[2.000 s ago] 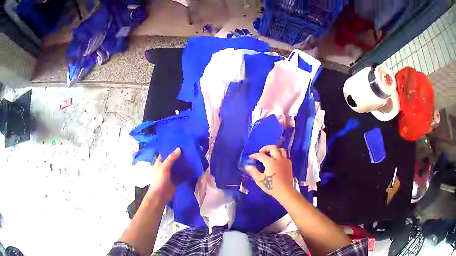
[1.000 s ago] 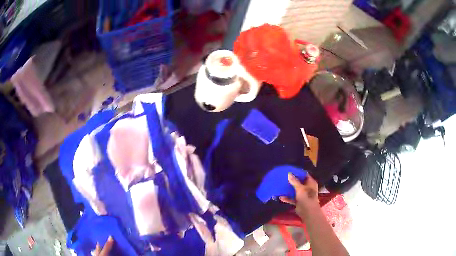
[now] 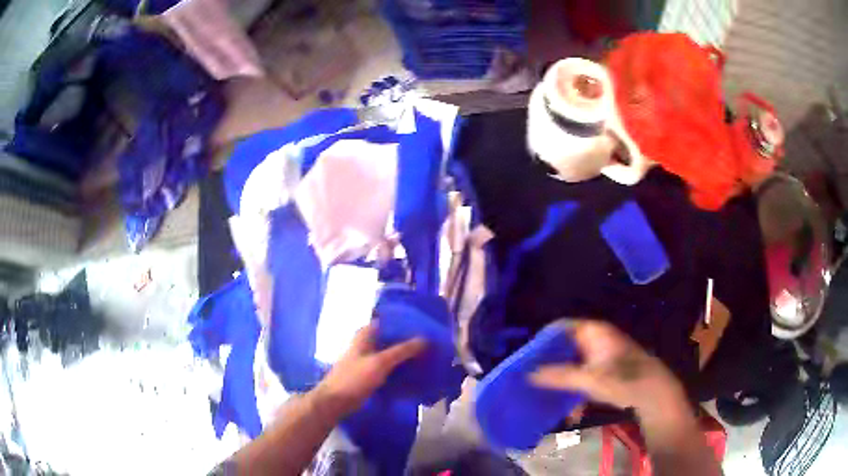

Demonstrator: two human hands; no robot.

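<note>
My left hand (image 3: 365, 369) holds a blue cut piece (image 3: 416, 339) over the right side of the pile, thumb on top. My right hand (image 3: 609, 367) holds another blue cut piece (image 3: 528, 390) at the table's near edge; this hand is blurred. The pile of royal blue and white or pale pink pieces (image 3: 349, 200) lies on the black-covered table (image 3: 493, 153). A white rectangular piece (image 3: 345, 313) lies on the pile beside my left hand. A small blue rectangular piece (image 3: 635, 242) lies flat to the right.
White rolls (image 3: 569, 121) and a crumpled red plastic bag (image 3: 671, 112) stand at the table's back right. A tan card (image 3: 709, 331) lies near the right edge. A red stool (image 3: 628, 451) is below the near right edge. A blue crate (image 3: 456, 39) and blue garments (image 3: 163, 112) are behind.
The view has swung back left towards the pile. My left hand has come up over the pile with a blue piece. My right hand, still holding a blue piece, is now nearer the pile.
</note>
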